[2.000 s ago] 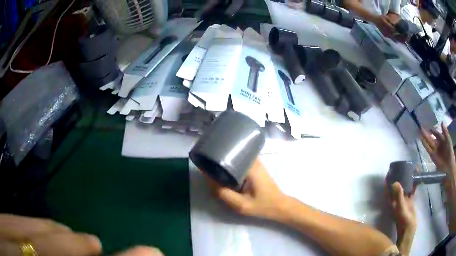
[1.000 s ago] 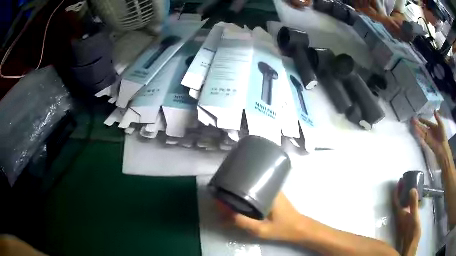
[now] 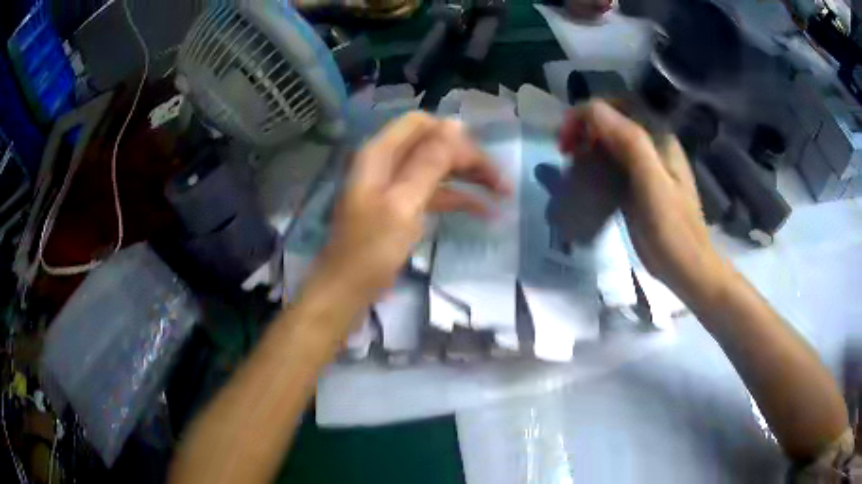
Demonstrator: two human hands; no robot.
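My left hand (image 3: 406, 189) is blurred above the flat boxes, fingers bent and apart, with nothing seen in it. My right hand (image 3: 652, 189) is over the right part of the boxes and holds a dark grey fan (image 3: 591, 194), blurred, partly hidden behind the fingers. The flat boxes (image 3: 477, 274), light blue and white with white end tabs, lie fanned out below both hands.
A desk fan (image 3: 255, 80) stands at upper left beside dark stacked round parts (image 3: 222, 213). A shiny plastic bag (image 3: 118, 345) lies lower left. More dark fans (image 3: 742, 184) and standing boxes (image 3: 832, 142) are at right. A whitish sheet (image 3: 605, 425) partly covers the green tabletop (image 3: 378, 454).
The view has shifted. My right hand has moved up from the sheet to over the boxes with the fan. My left hand has come up from the lower left. The other person's hands are out of view.
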